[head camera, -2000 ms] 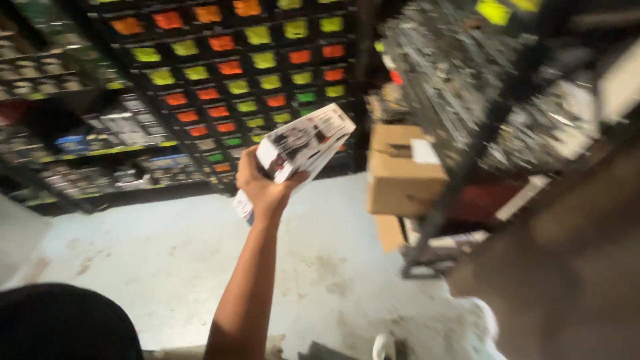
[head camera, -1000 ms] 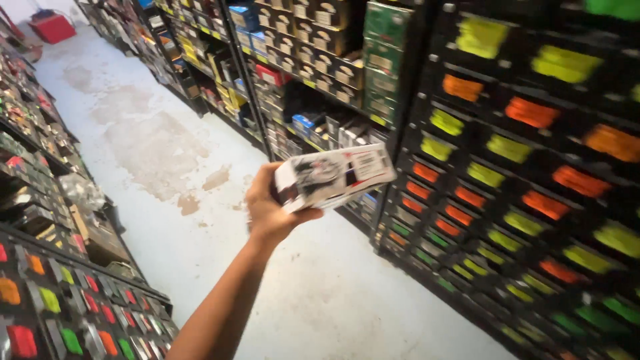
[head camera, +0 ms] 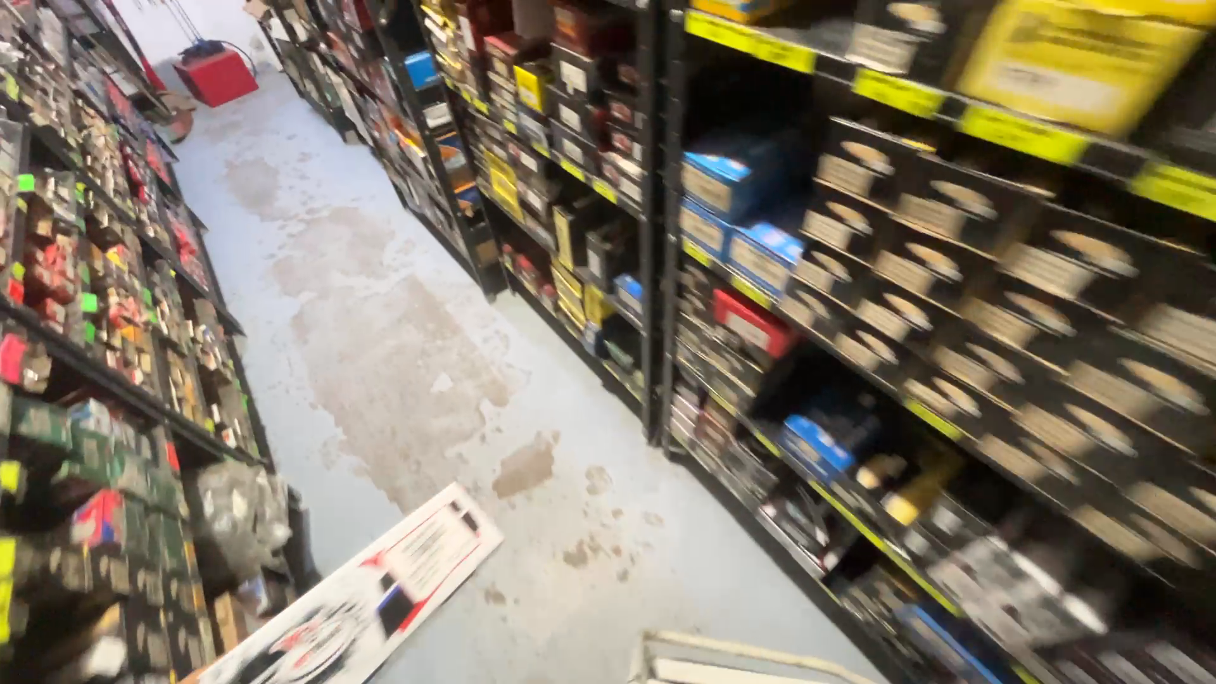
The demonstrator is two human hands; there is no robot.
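Observation:
A long white cardboard box [head camera: 380,598] with red, black and blue print and a picture of a round part reaches in from the bottom left, tilted up to the right above the floor. Only a small skin-toned sliver of my left hand [head camera: 194,675] shows at its lower end; the rest is cut off by the frame. My right hand is out of view. A pale object with a cream rim [head camera: 750,654] shows at the bottom edge, and its kind cannot be told.
Black metal shelving [head camera: 655,237] with small boxes lines the right side, with blue boxes [head camera: 708,228] among them. More packed shelves [head camera: 123,380] and a clear plastic bag [head camera: 242,513] are at left. A worn painted floor [head camera: 408,380] runs between, toward a red box [head camera: 217,74].
The view has swung along the aisle. The white box, gripped near mid-frame earlier, now lies at the bottom left of the view, and the forearm has left the frame.

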